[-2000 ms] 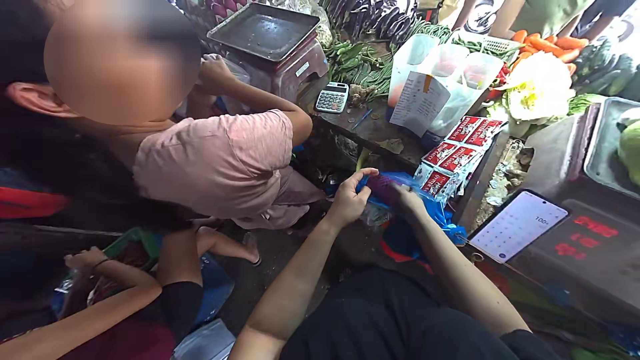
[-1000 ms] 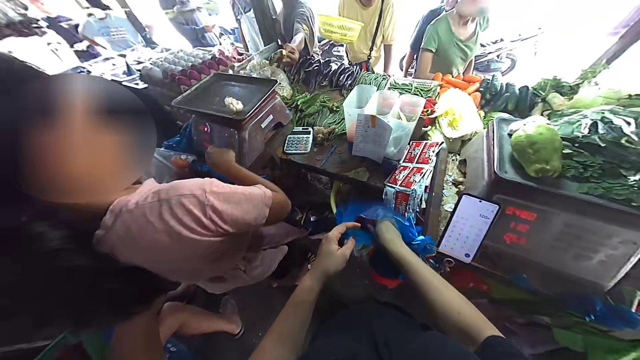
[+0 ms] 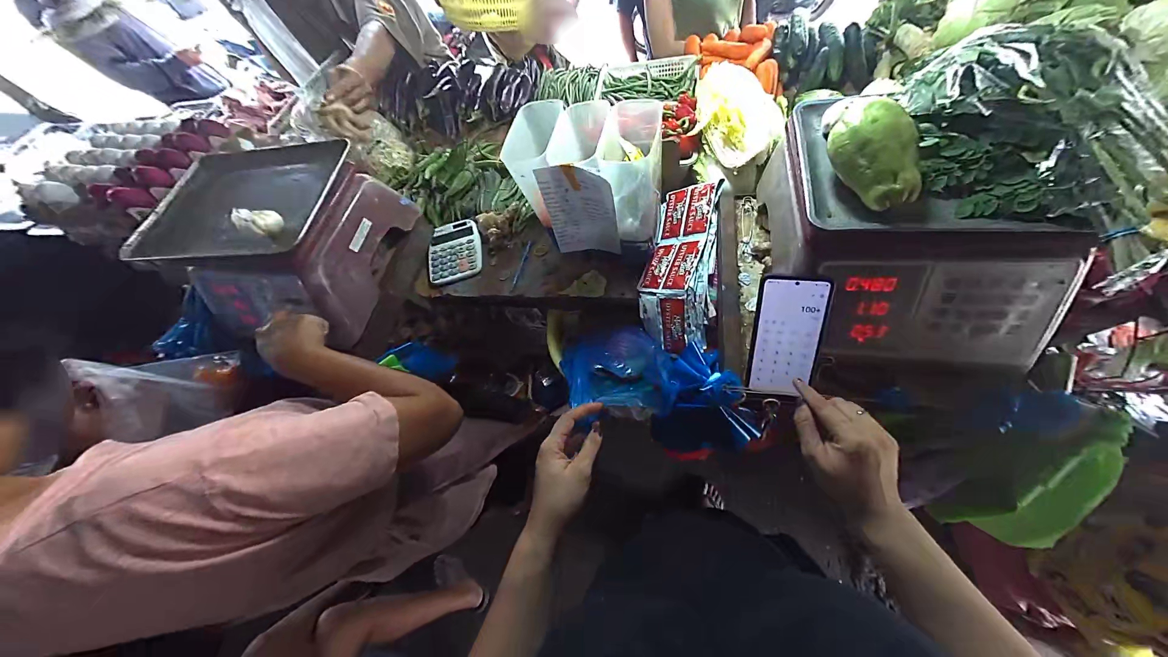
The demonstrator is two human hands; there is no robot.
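My right hand reaches up to the lower edge of a smartphone with a calculator on its screen, a fingertip at the bottom of the display. The phone leans upright against the front of the right scale. My left hand is just below a blue plastic bag, thumb and forefinger apart; whether it touches the bag I cannot tell. Red and white oyster sauce sachets hang behind the bag. A green papaya-like fruit and leafy greens lie on the right scale's tray.
A person in a pink shirt leans in from the left, a hand at the left scale, which bears garlic. A white calculator, clear plastic containers, eggplants, beans and carrots stand behind.
My right hand has left the blue bag and moved right to the phone. An eggplant-like purple thing visible at my hands two seconds ago is no longer seen there.
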